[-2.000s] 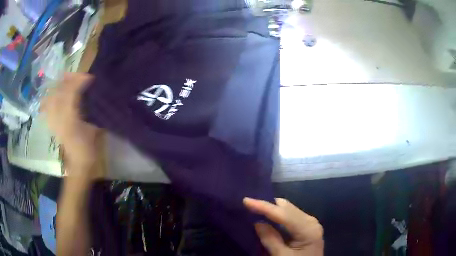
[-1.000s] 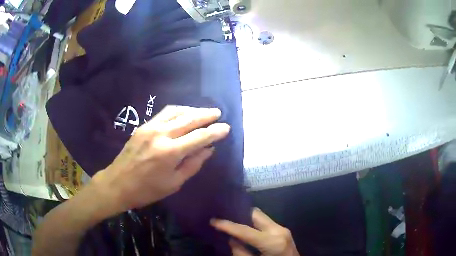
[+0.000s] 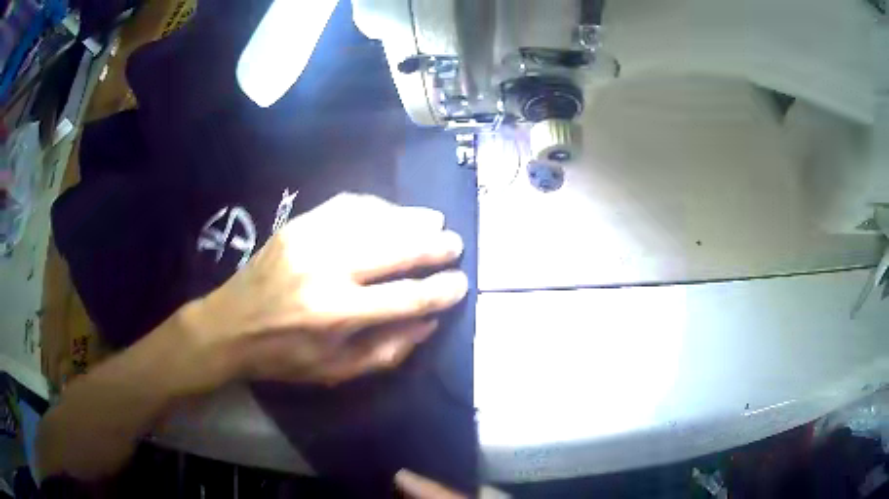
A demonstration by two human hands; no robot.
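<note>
The dark navy garment panel [image 3: 146, 214] lies over the left of the white table and hangs over its front edge. Its white round logo shows left of my left hand. A smoother, bluer strip [image 3: 426, 175] runs along its right edge up to the presser foot [image 3: 466, 149]. My left hand [image 3: 341, 292] lies on the panel, palm down, fingertips on the strip just below the foot. My right hand [image 3: 429, 485] is cut off by the bottom edge. Only a finger and a little more show at the cloth's lower end, so its hold cannot be told.
The machine head [image 3: 419, 49] stands above the foot, with a ribbed tension dial [image 3: 554, 139] at its right. A long white lamp [image 3: 283, 54] hangs to its left. Yellow printed tape [image 3: 73, 346] runs along the left. Metal points [image 3: 870, 278] show at the right edge.
My view now takes in more of the machine head. My left hand has come from the panel's left side to lie flat by the strip. My right hand has sunk mostly out of view.
</note>
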